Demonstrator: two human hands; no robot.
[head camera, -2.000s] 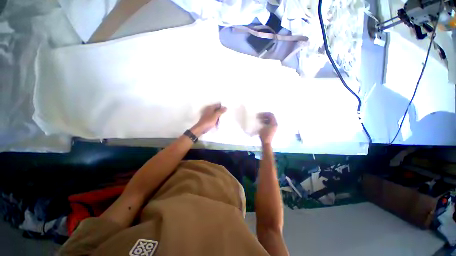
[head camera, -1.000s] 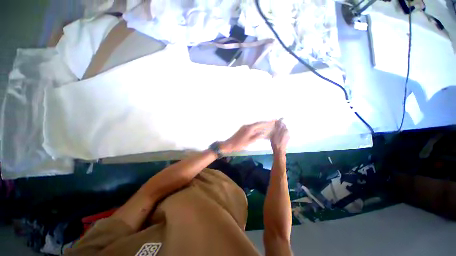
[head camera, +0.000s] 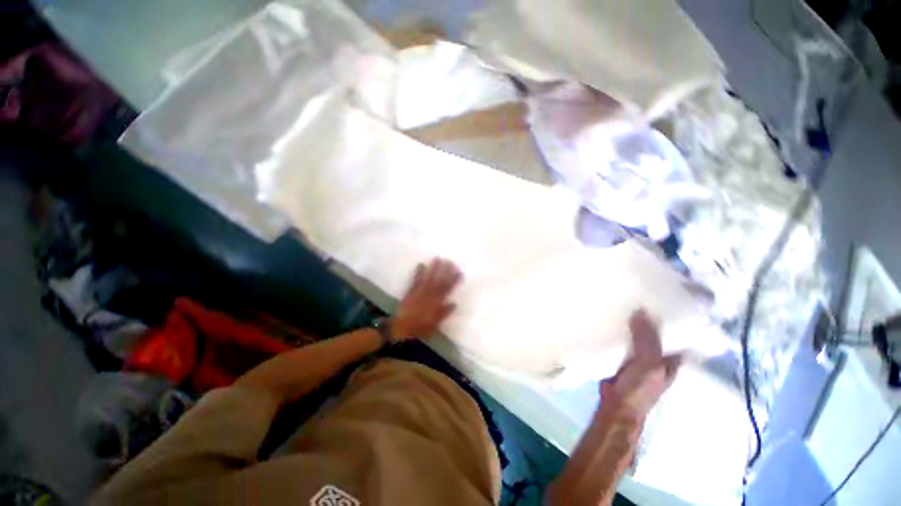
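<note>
A large stack or panel of white cut fabric (head camera: 395, 208) lies along the near edge of the table, glaring and long. My left hand (head camera: 429, 296) lies flat on its near edge, fingers spread, with a dark watch or band at the wrist. My right hand (head camera: 642, 371) is on the right part of the fabric, thumb and fingers apart; glare blurs its fingertips. Neither hand visibly grips anything. Another white layer (head camera: 692, 435) shows beneath, to the right of my right hand.
Translucent plastic sheeting (head camera: 212, 128) lies at the table's left end. Brown card (head camera: 469, 128), crumpled white fabric and shredded offcuts (head camera: 761, 208) lie behind. A dark cord (head camera: 748, 366) crosses at right, near metal equipment (head camera: 830, 336). Orange cloth (head camera: 183, 346) is below the table.
The view has turned, so the table now slants down to the right. My hands were close together and have moved apart, now resting on the fabric.
</note>
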